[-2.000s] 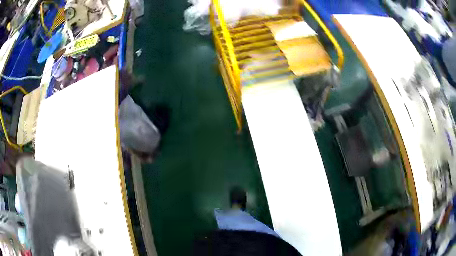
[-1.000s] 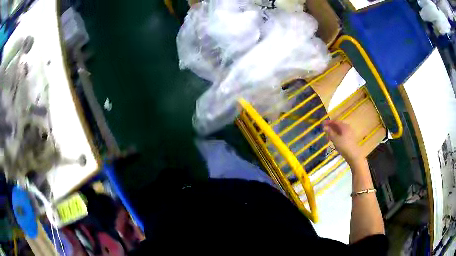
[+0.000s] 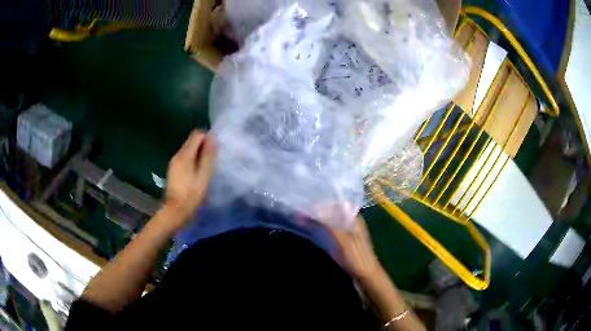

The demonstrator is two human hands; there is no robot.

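Note:
A large, crumpled clear plastic bag (image 3: 285, 123) with whitish contents lies in front of me, over an open cardboard box (image 3: 203, 32). Dark marks show through the plastic near its middle. My left hand (image 3: 188, 173) grips the bag's left edge with bent fingers. My right hand (image 3: 340, 223) is blurred at the bag's near edge, its fingertips partly covered by the plastic, and it holds the bag there. A bracelet is on the right wrist.
A yellow trolley (image 3: 429, 244) with bars and cardboard stands at the right of the bag. A white table (image 3: 32, 258) is at the lower left, with a grey frame and a pale block (image 3: 44, 134) behind it. Green floor shows between.
The bag is nearer and fills more of the view. My right hand has moved from over the trolley to the bag. My left hand has come into view on the bag.

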